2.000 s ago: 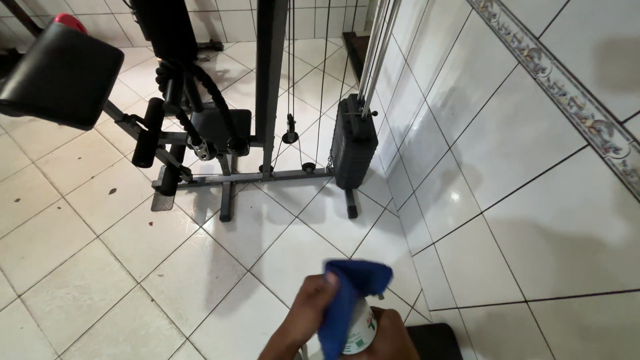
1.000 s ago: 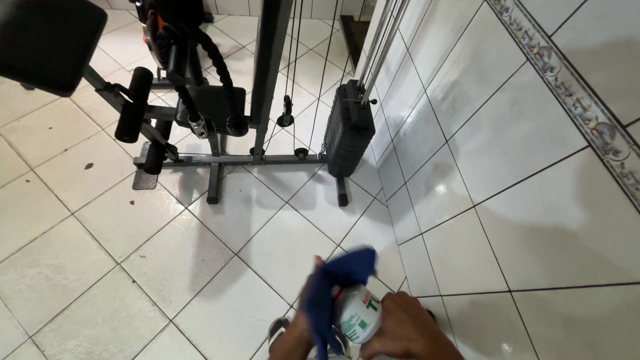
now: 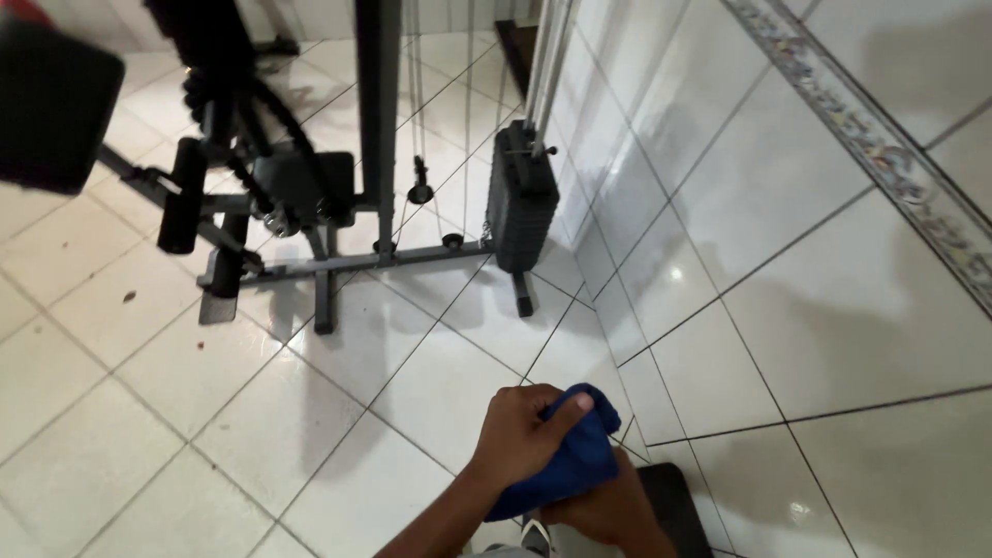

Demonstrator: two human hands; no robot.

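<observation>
Near the bottom centre, my left hand (image 3: pixel 523 434) grips a blue cloth (image 3: pixel 573 461), its thumb pressed on the top fold. My right hand (image 3: pixel 601 504) is close below and to the right, partly covered by the cloth; its fingers are hidden. The white container seen between the hands earlier does not show now, so what lies beneath the cloth cannot be told.
A cable weight machine (image 3: pixel 434 256) with a black weight stack (image 3: pixel 523 198) stands ahead, its padded seat (image 3: pixel 302 182) to the left. A tiled wall (image 3: pixel 744 256) rises on the right. A dark flat object (image 3: pixel 674 508) lies near its foot, beside my right arm.
The blue cloth was draped upright beside a white container with green marks; now it is folded over between my hands and the container is out of sight. My left hand has come over the cloth.
</observation>
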